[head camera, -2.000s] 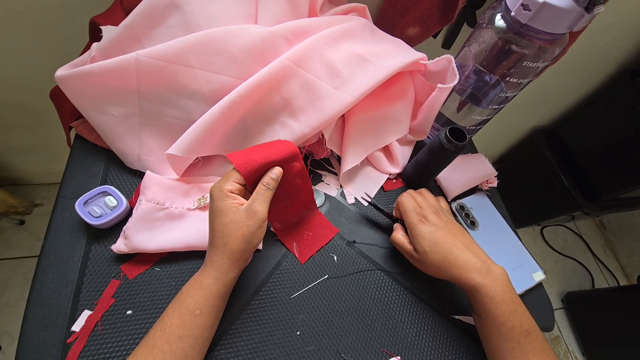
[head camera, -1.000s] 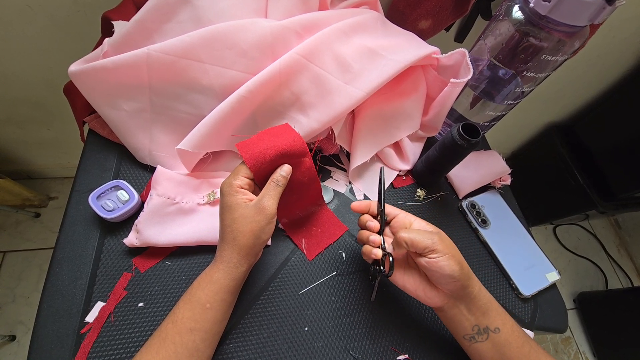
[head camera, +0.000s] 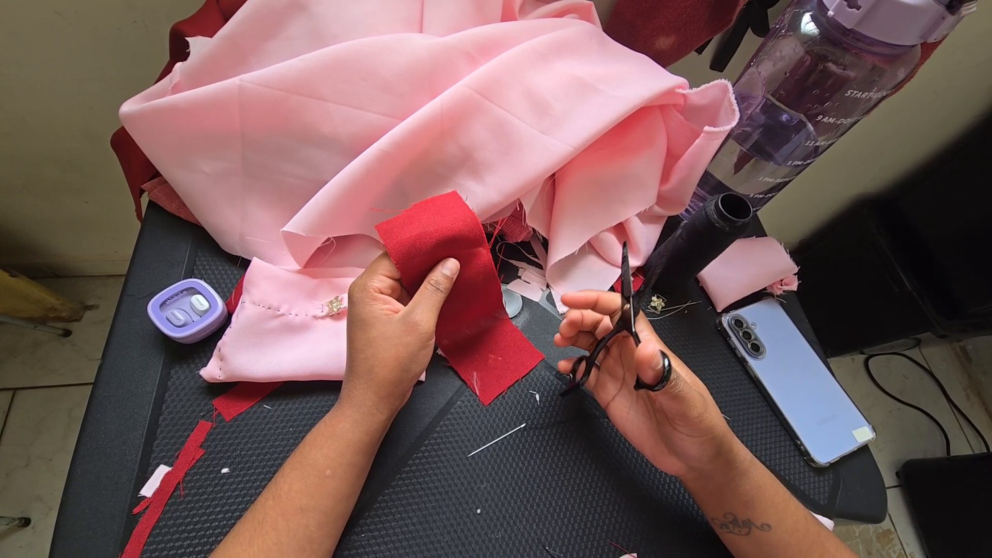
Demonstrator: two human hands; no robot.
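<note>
A strip of red fabric (head camera: 465,287) is pinched between the thumb and fingers of my left hand (head camera: 395,325), its lower end hanging toward the black textured table. My right hand (head camera: 643,372), palm turned up, holds black scissors (head camera: 625,310) with my thumb in one ring and the blades pointing up and away. Beside my left hand lies a small pink sewn pouch (head camera: 283,322) with dark stitches and a small gold-coloured ornament (head camera: 335,305). A large pink cloth (head camera: 434,116) is heaped behind both hands. A thin white needle-like piece (head camera: 496,439) lies on the table between my forearms.
At the left is a purple earbud case (head camera: 187,311), with red fabric scraps (head camera: 174,480) nearer me. A phone (head camera: 796,380), a folded pink piece (head camera: 748,271), a dark tube (head camera: 705,232) and a purple water bottle (head camera: 806,101) stand or lie at the right of the black table (head camera: 434,496).
My right hand has come away from beside the dark tube, lifting the scissors and turning palm up. My left hand still holds the red strip in much the same place.
</note>
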